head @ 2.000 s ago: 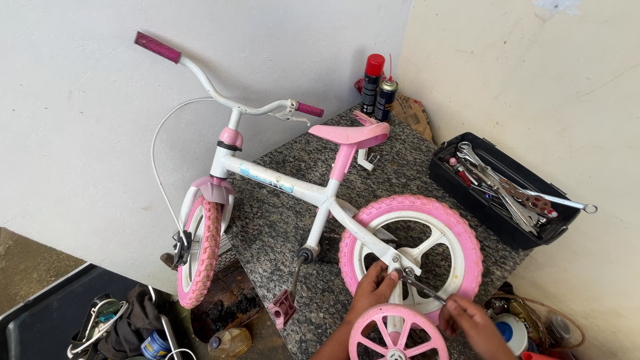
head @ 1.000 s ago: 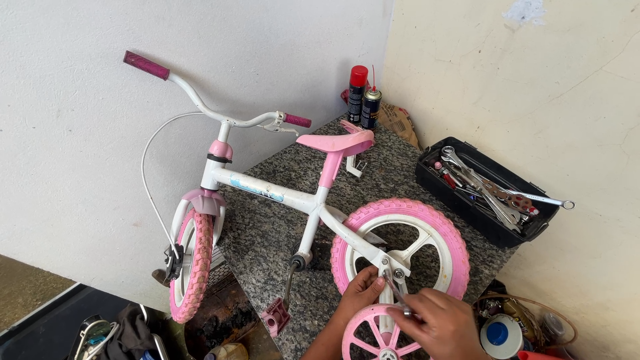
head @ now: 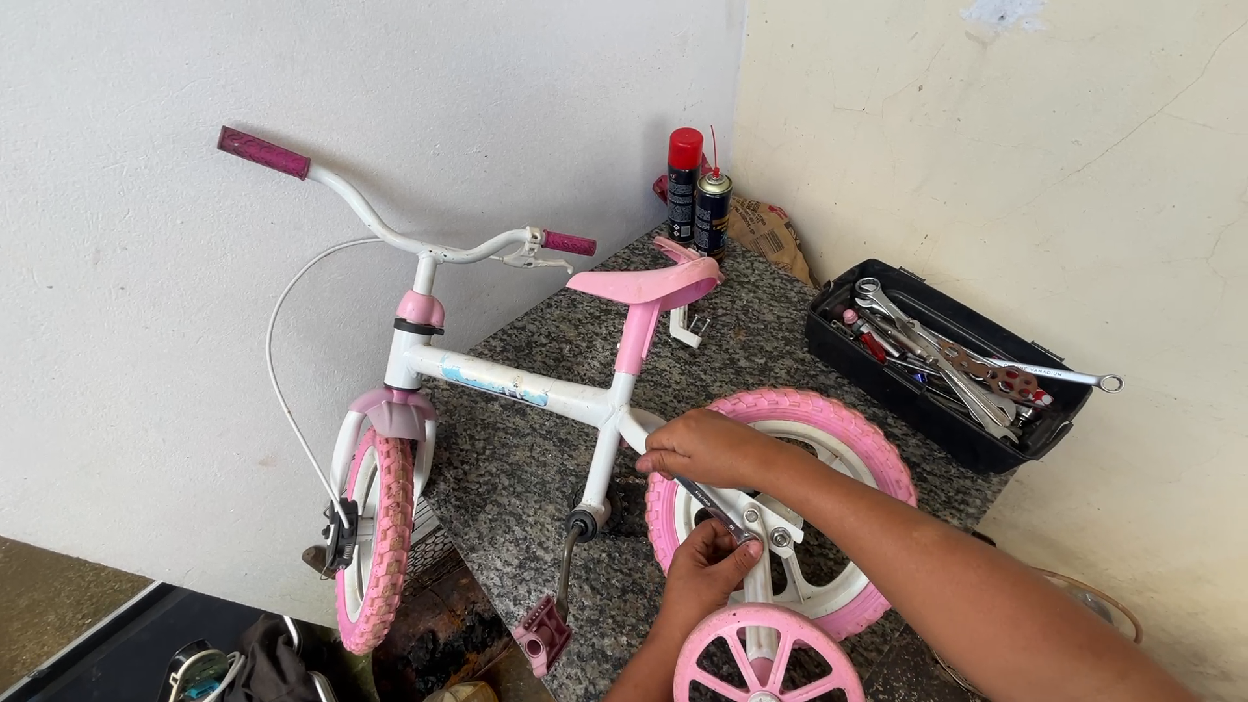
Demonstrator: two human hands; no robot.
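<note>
A white and pink child's bicycle [head: 507, 382] stands by a granite worktop, its rear wheel [head: 882, 468] over the stone. My right hand [head: 707, 448] grips one end of a steel combination wrench [head: 717, 509], beside the frame tube. The wrench's other end sits at a bolt on the training wheel bracket [head: 756, 585]. Just below that end, my left hand [head: 710, 565] has thumb and fingers at the bracket and wrench head; whether it pinches either one is unclear. The pink training wheel [head: 770, 658] is at the bottom, partly in front of my left forearm.
A black tool tray [head: 1063, 414] with several wrenches lies on the granite worktop [head: 546, 468] at right. Two spray cans [head: 684, 185] [head: 714, 210] stand at the back corner near a brown bag [head: 770, 234]. A pink pedal [head: 542, 634] juts out at the worktop's front edge.
My right hand has moved from the right side of the bracket, across to its upper left, with the wrench now pointing up and left. My left hand stays near the bracket.
</note>
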